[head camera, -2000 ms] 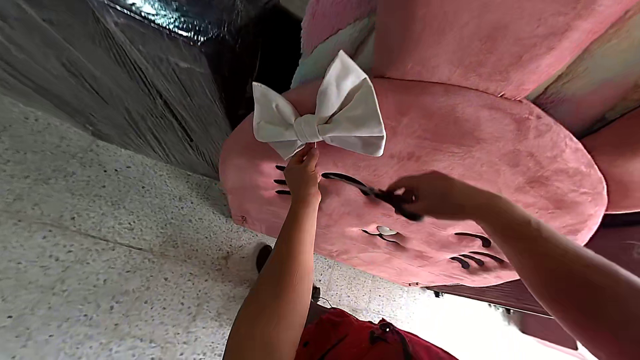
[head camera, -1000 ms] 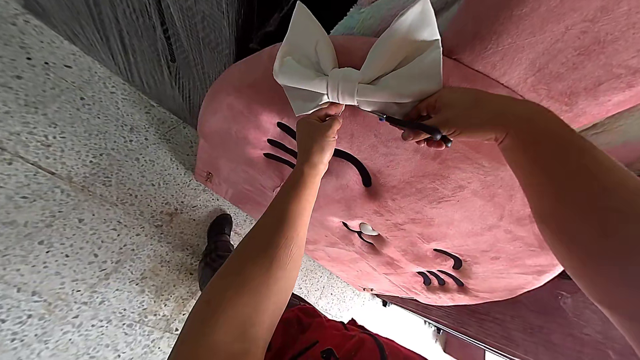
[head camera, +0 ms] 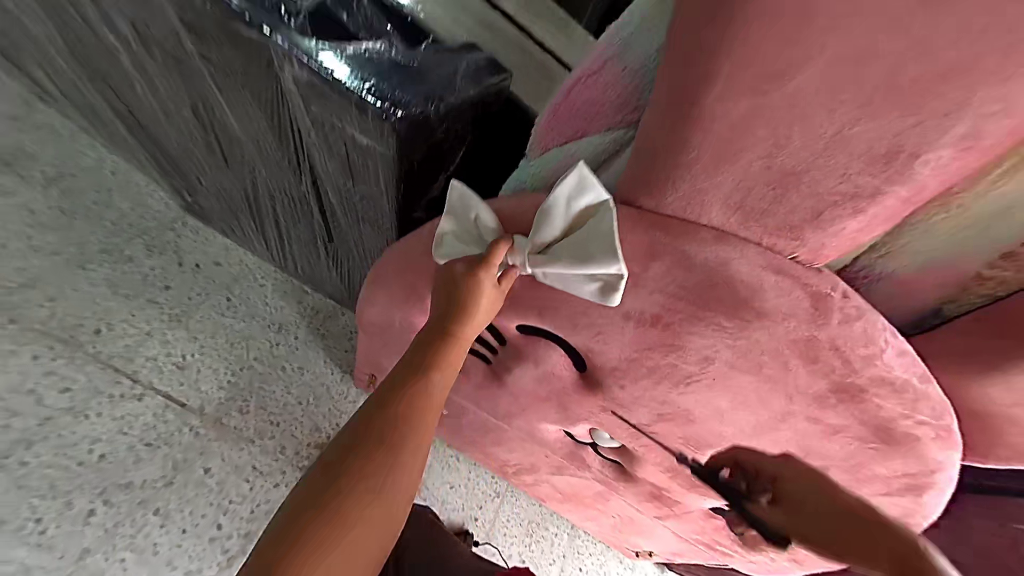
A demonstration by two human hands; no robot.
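Note:
A white fabric bow (head camera: 580, 240) lies at the top edge of a pink plush face panel (head camera: 720, 344) with black curved eye and lash marks. My left hand (head camera: 472, 288) pinches the bow beside its centre knot, thumb and finger on it. Lower right, over the panel, my right hand (head camera: 760, 496) holds a dark-handled tool (head camera: 732, 492) with a thin pointed end, which looks like scissors. The tool's tip is near the small white nose (head camera: 605, 438), apart from the bow.
A bulky object wrapped in dark plastic film (head camera: 336, 144) stands at the upper left. Pink plush ear-like parts (head camera: 808, 104) and a multicoloured fluffy fabric (head camera: 596, 104) adjoin the panel. Speckled floor (head camera: 144, 344) spreads along the left.
My right hand has moved with the tool from beside the bow down and right, away from it. My left hand has shifted its hold from below the knot to the bow's left side.

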